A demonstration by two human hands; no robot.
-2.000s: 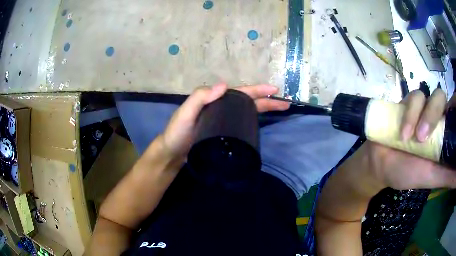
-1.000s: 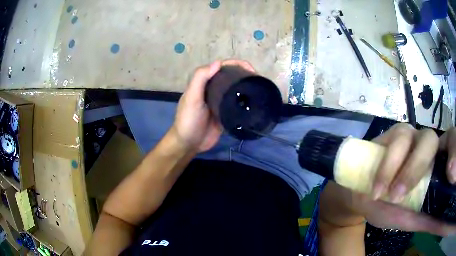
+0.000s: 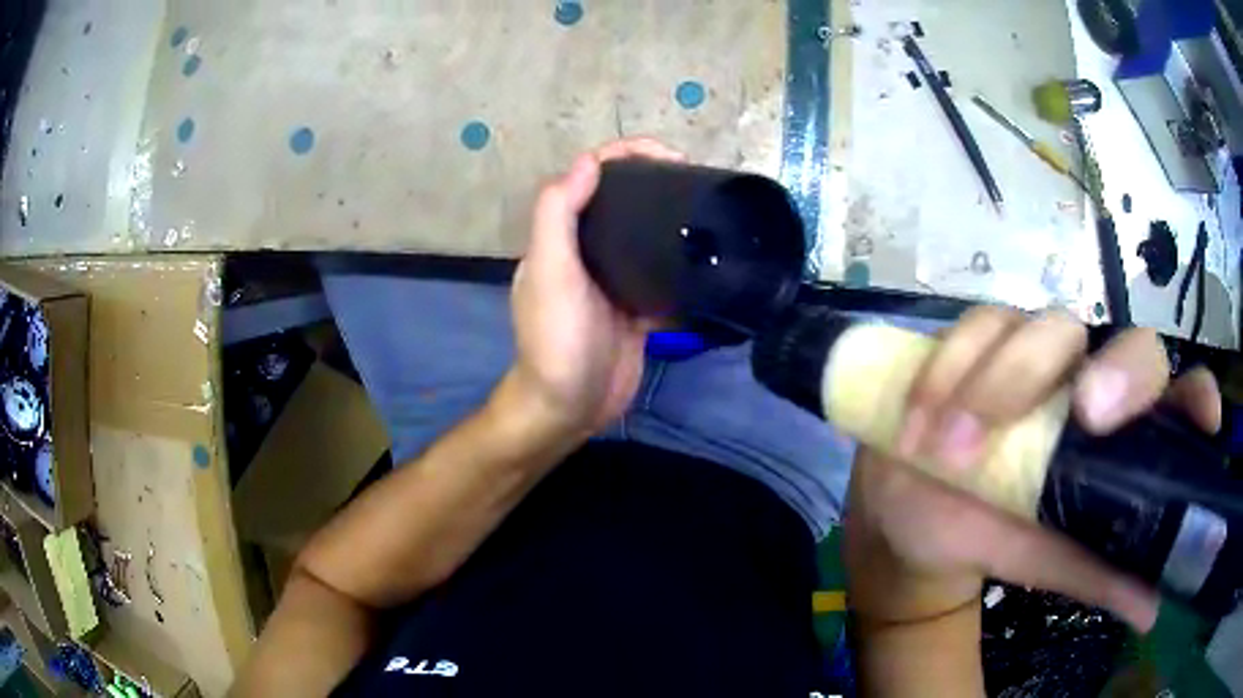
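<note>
The matte black cylindrical housing (image 3: 654,239) is held on its side in my left hand (image 3: 579,300), just in front of the bench edge, with its end face turned to the right and a few bright specks on it. My right hand (image 3: 1002,396) is closed around the cream-and-black electric screwdriver (image 3: 872,382). Its black nose is close to the lower edge of the housing's end face. Most of the bit is hidden, so I cannot tell exactly where its tip sits.
The worn bench top (image 3: 409,82) has blue-green dots and a dark green tape strip (image 3: 807,137). Dark tweezers (image 3: 954,123), a thin yellowish pick (image 3: 1022,132) and a yellow-green handled screwdriver (image 3: 1056,98) lie at right. A cardboard box of round black parts (image 3: 68,396) stands at left.
The housing has risen from above my lap, and its end face has turned from facing me to facing right. The electric screwdriver has moved left, its nose now close to that end.
</note>
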